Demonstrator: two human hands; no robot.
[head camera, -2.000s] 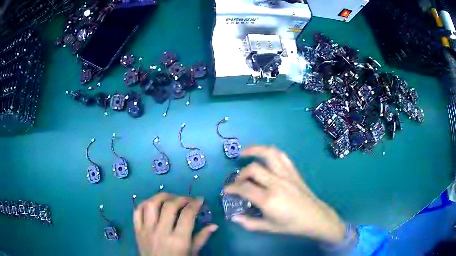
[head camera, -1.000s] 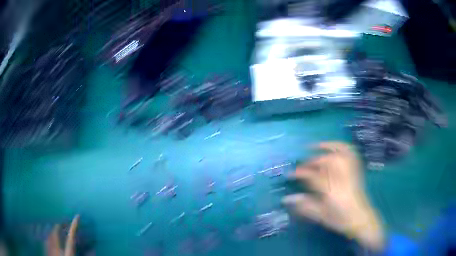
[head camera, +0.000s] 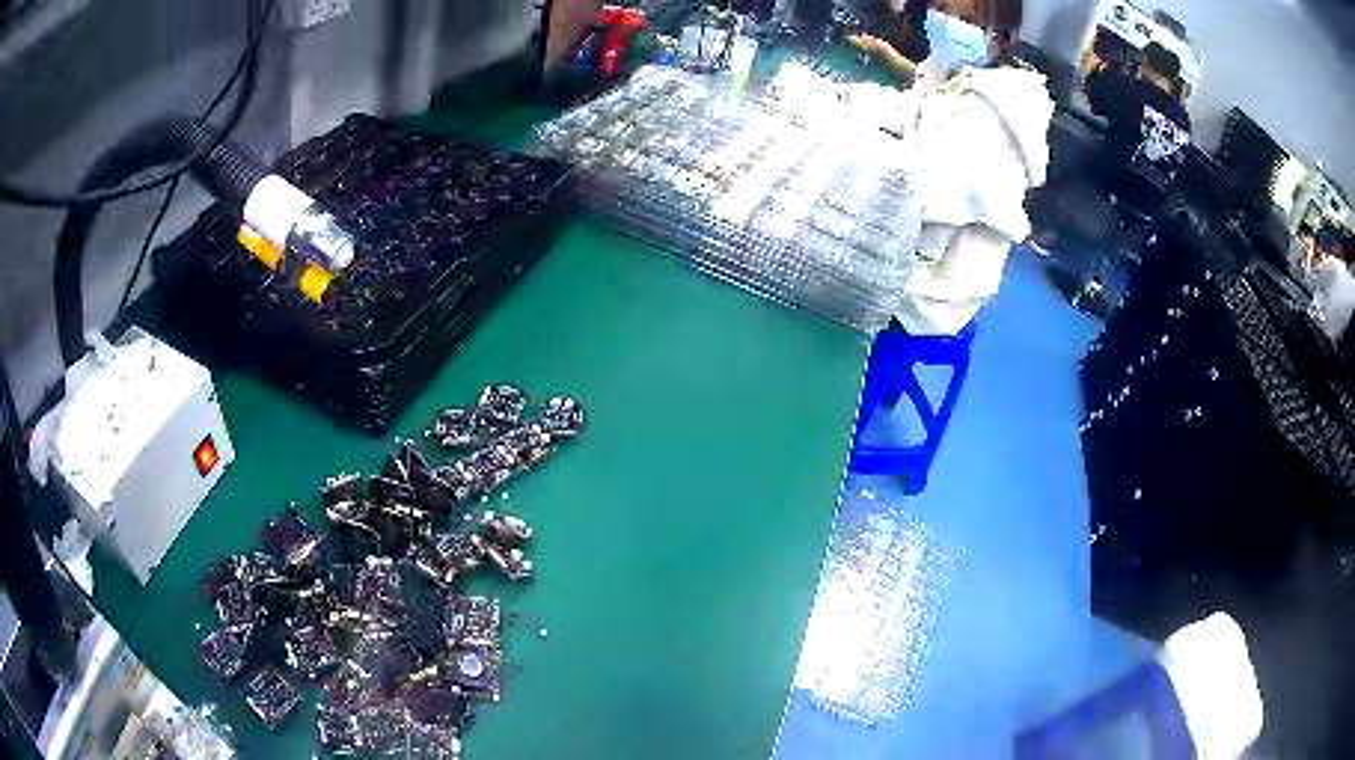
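Neither of my hands is in view. A loose pile of board-and-part assemblies (head camera: 372, 616) lies on the green mat (head camera: 669, 490), dark squares with pale components. Several round-topped pieces (head camera: 502, 404) sit at its far end. The white power supply box (head camera: 149, 446) with a red switch stands left of the pile. The screw feeder (head camera: 112, 698) is cut off by the lower left corner.
Stacked black trays (head camera: 372, 267) stand behind the pile, with a yellow-and-white nozzle (head camera: 294, 238) over them. Stacked clear blister trays (head camera: 743, 178) lie at the back edge. A person in white (head camera: 973, 164) sits on a blue stool (head camera: 910, 394). Dark stacks (head camera: 1189, 446) stand right, across the blue floor.
The view has swung far to the right. Both hands, the rows of wired round parts and the phone have left the picture. The assembly pile now shows at lower left.
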